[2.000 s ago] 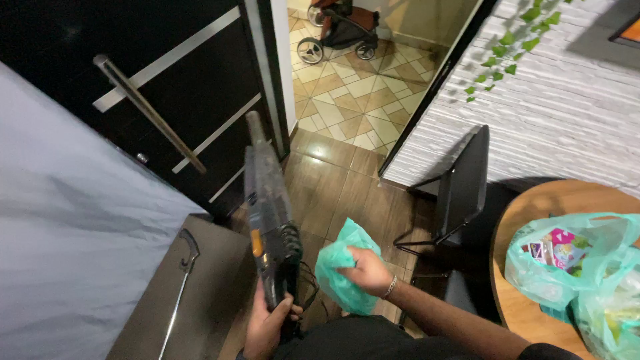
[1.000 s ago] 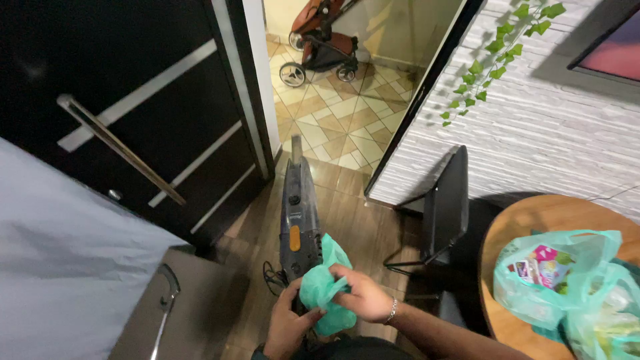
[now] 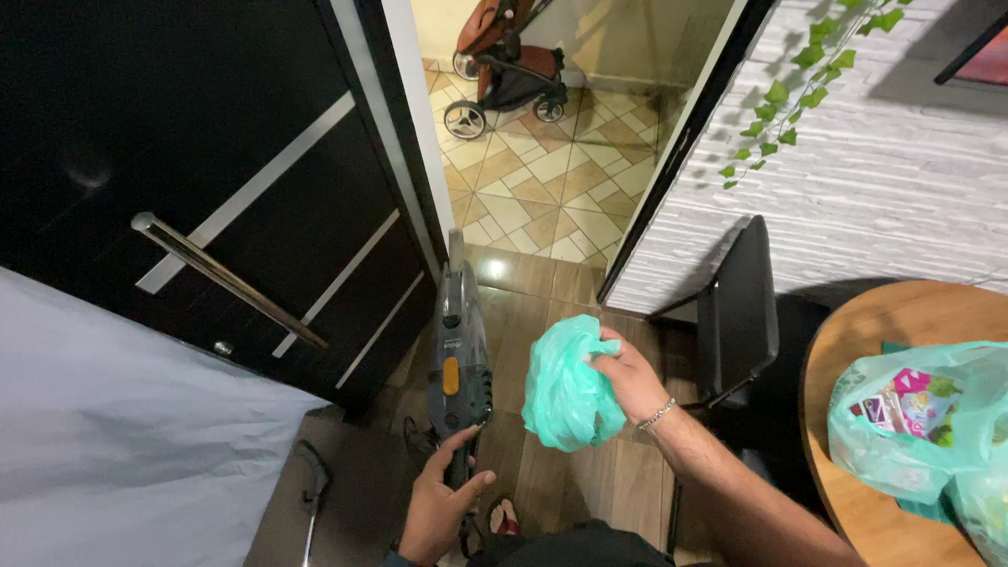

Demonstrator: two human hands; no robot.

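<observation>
A dark Philco handheld vacuum cleaner (image 3: 460, 346) with an orange button stands nearly upright in the middle, its clear nozzle pointing toward the doorway. My left hand (image 3: 445, 500) is at its handle, thumb and index finger spread apart; whether the other fingers grip it is hidden. To the right, my right hand (image 3: 634, 382) pinches a crumpled green plastic bag (image 3: 568, 386) by its upper edge. The bag hangs apart from the vacuum. A bracelet circles my right wrist.
A black door (image 3: 197, 142) with a metal handle stands open on the left. Beyond the doorway is a stroller (image 3: 512, 71). A black folding chair (image 3: 740, 307) and a round wooden table (image 3: 835, 346) bearing filled green bags (image 3: 874, 449) are at right. A metal-shafted tool (image 3: 313, 488) lies lower left.
My hands were together at the green bag one second ago. They are now apart, with the bag in my right hand, farther right of the vacuum.
</observation>
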